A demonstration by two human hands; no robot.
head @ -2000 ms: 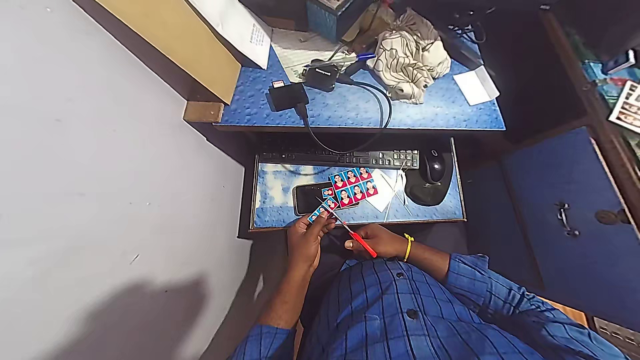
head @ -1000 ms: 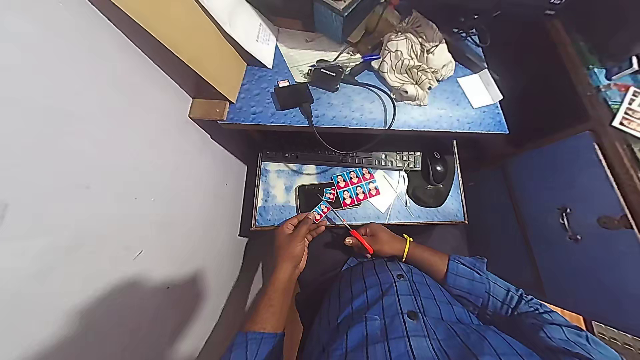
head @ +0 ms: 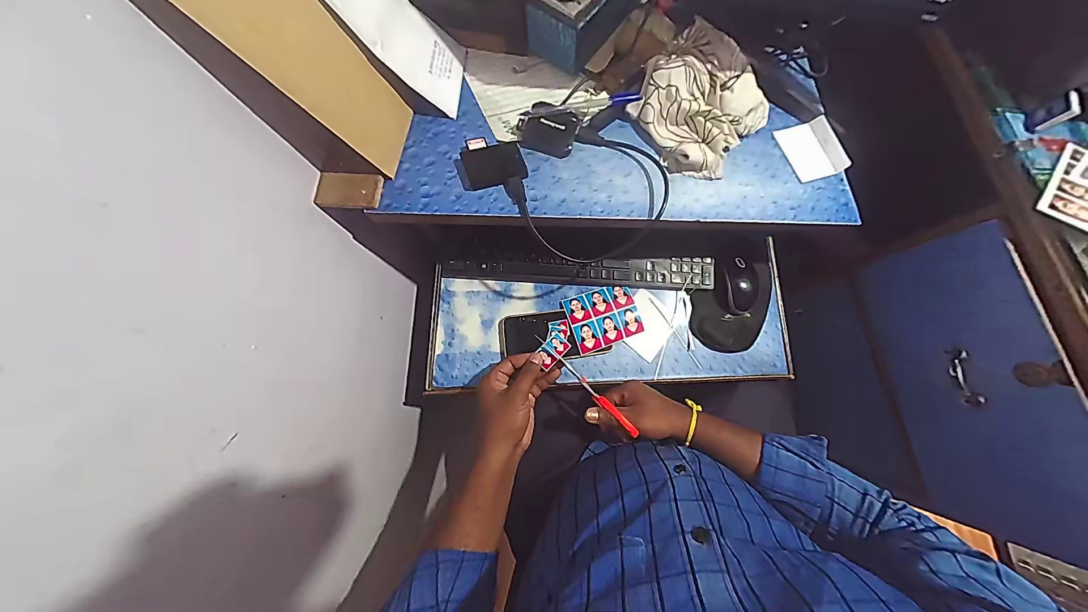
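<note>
My left hand pinches a small strip of passport-style photos between thumb and fingers. My right hand holds red-handled scissors, whose metal blades reach up to the strip. How far apart the blades are is hard to tell. Just beyond the strip, a sheet of several portrait photos lies on the pull-out tray, partly over a dark smartphone. Another small cut photo lies close behind the held strip. White paper scraps lie right of the sheet.
A black keyboard and a mouse on a dark pad sit at the tray's back and right. On the blue desktop above are a card reader with a cable, a black device, a pen, a crumpled cloth and white paper.
The held photo strip looks shorter than two seconds ago. Both hands stay in nearly the same place, the left on the strip and the right on the scissors.
</note>
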